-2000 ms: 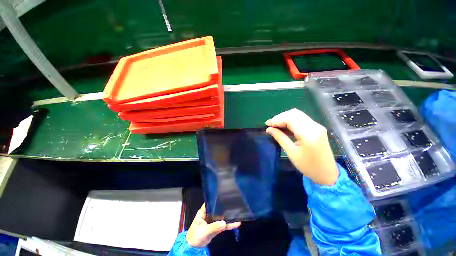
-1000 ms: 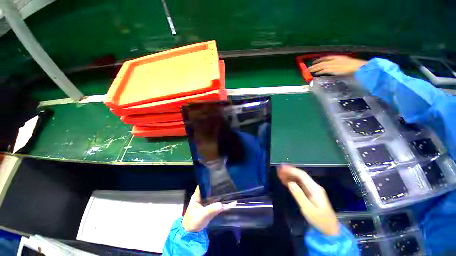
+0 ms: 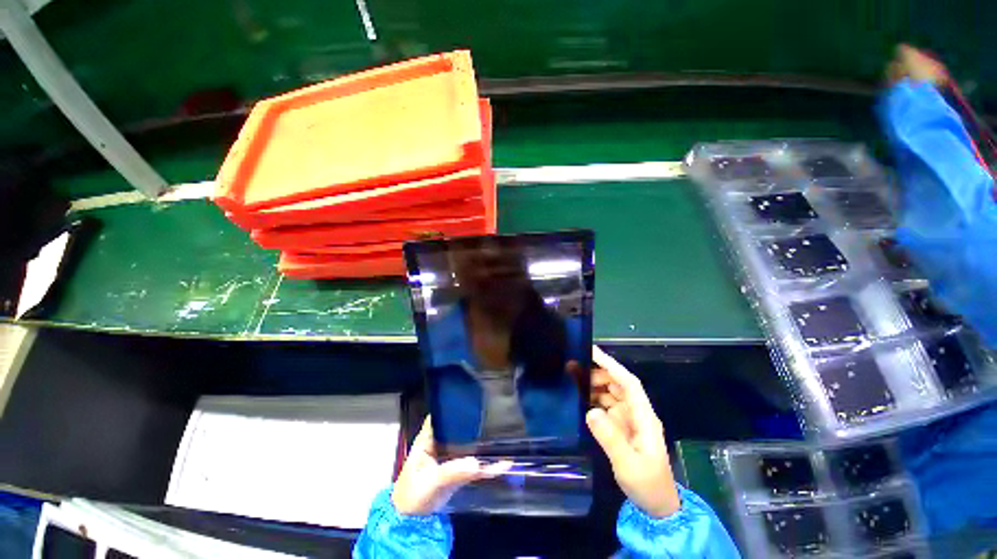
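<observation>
A glossy black tablet screen (image 3: 503, 349) is held up, face towards me, and mirrors a person. A clear shiny film (image 3: 519, 487) hangs at its lower end. My left hand (image 3: 429, 472) grips the screen's lower left corner, thumb on the front. My right hand (image 3: 631, 428) is at the lower right edge, fingers bent against the side; whether it grips the screen is hard to tell.
Stacked red trays (image 3: 361, 142) stand on the green bench (image 3: 656, 262). Clear blister trays (image 3: 814, 286) with small dark boards lie at right. A white foam sheet (image 3: 286, 456) lies in the dark bin at left. Another person's blue sleeve (image 3: 949, 186) reaches in at right, holding something red.
My right hand has come in to the screen's lower right edge. The other person's hand has moved right, and the red frame has left its place behind the blister tray.
</observation>
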